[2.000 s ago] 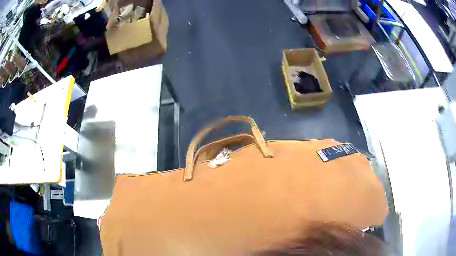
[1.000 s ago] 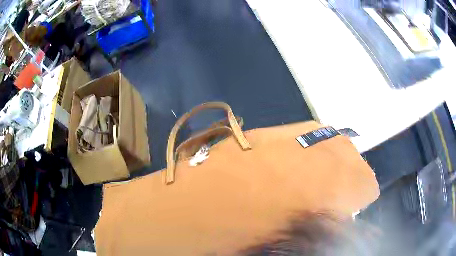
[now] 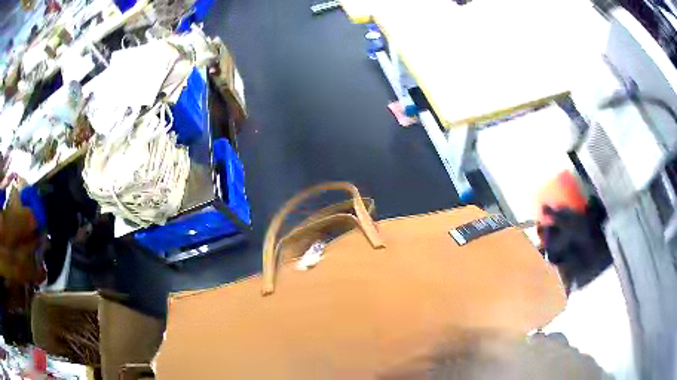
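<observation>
A wide tan tote bag (image 3: 356, 304) lies flat across the bottom of the view, close to my body, cut off by the lower edge. Its handles (image 3: 315, 194) stand up from the top edge in narrow loops. A whitish crumpled bit (image 3: 312, 256) sits between the handles. A black label (image 3: 479, 228) with white print is near the top right corner. A dark brown blur covers part of the bag's lower right. Neither my left hand nor my right hand can be made out.
On the left, a heap of cream cord-handled pieces (image 3: 137, 171) sits on a stand with blue crates (image 3: 189, 236). An open cardboard box (image 3: 130, 338) is at lower left. White worktables (image 3: 497, 59) with yellow edges stand at upper right. Dark floor (image 3: 312, 111) runs between them.
The surroundings have shifted as I move along the floor: the cardboard box has passed to lower left, and the cream heap and blue crates are nearer. The bag stays in front of me.
</observation>
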